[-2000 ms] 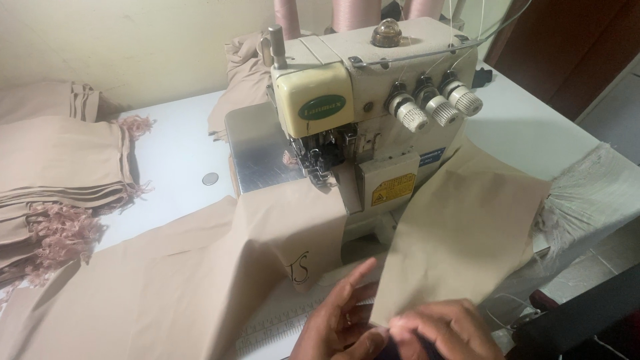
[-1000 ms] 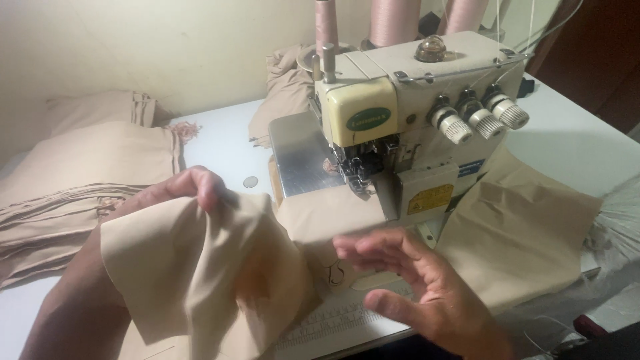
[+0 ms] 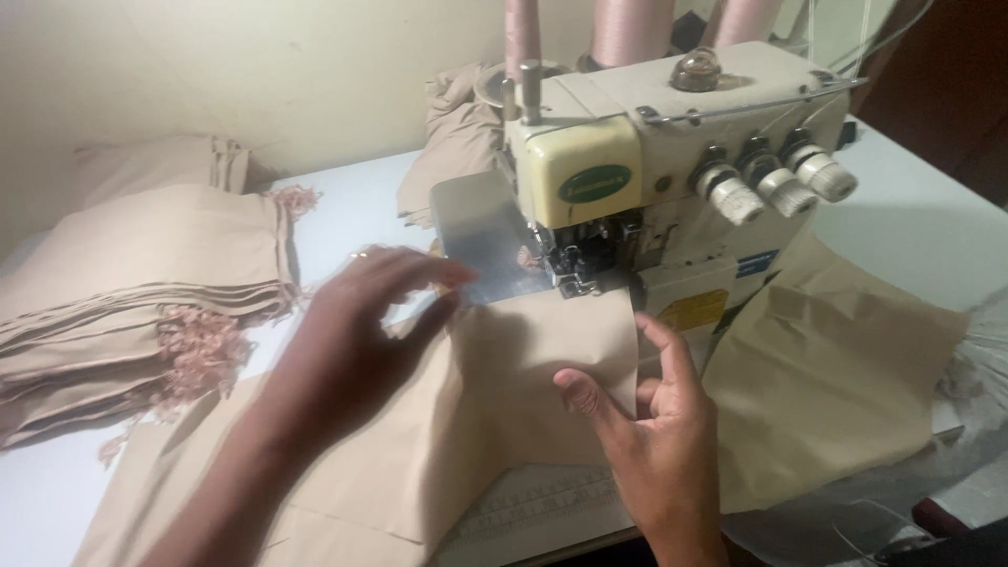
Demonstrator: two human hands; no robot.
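An overlock sewing machine (image 3: 685, 157) stands on the white table. Beige fabric (image 3: 543, 339) reaches up to its presser foot (image 3: 579, 283), and the rest hangs in folds toward me. My right hand (image 3: 654, 417) holds the fabric's right edge, thumb on top and fingers at the far side. Over the fabric's left part, my left hand (image 3: 386, 299) is blurred, with thumb and fingers apart beside the metal plate (image 3: 480, 236); nothing shows between them. Whether it touches the fabric is unclear. The needle area is partly in shadow.
Stacked beige fabric pieces (image 3: 157, 236) with pink thread tails (image 3: 201, 350) lie at left. Another beige bundle (image 3: 453, 134) rests behind the machine. Pink thread cones (image 3: 630, 31) stand at the back. More beige fabric (image 3: 827, 378) lies at right beside translucent plastic (image 3: 980, 362).
My left hand has let go of the raised fabric and moved toward the metal plate. My right hand, apart from the fabric a second ago, now grips its right edge.
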